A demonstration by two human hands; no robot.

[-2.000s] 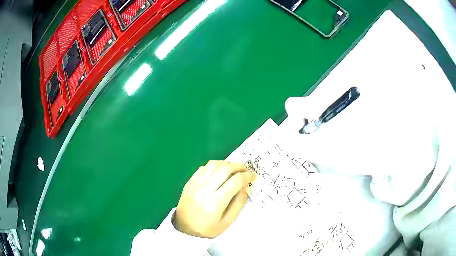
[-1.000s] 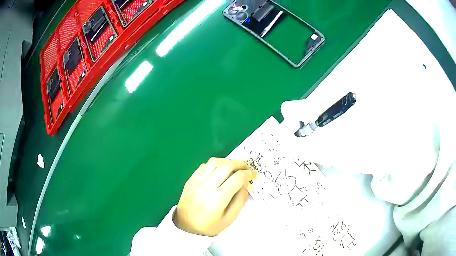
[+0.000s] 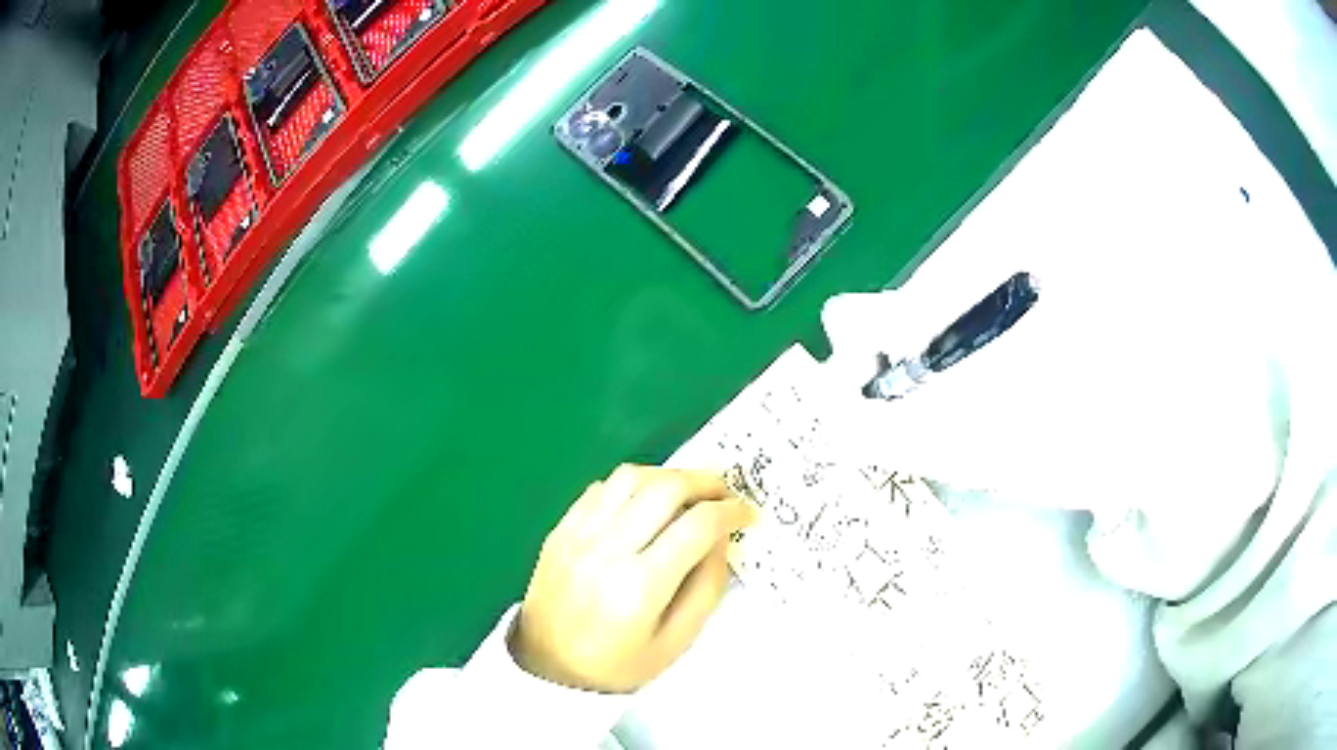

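Note:
A phone middle frame lies flat on the green belt, its black camera end to the upper left and its open window to the lower right. My bare left hand has its fingertips together at the left edge of a marked paper, beside a small yellow patch. My right hand, in a white glove, is washed out against the white sheet. It appears to hold a black pen with a silvery end; its fingers are hard to make out. Neither hand touches the frame.
A red mesh tray with several phone frames in its compartments is at the upper left. A grey machine cabinet stands along the left edge. A large white sheet covers the right side. Bright reflections cross the belt.
The phone frame has moved down and left along the belt, from partly outside the top edge to fully in view. The pen has shifted slightly. My left hand has hardly moved.

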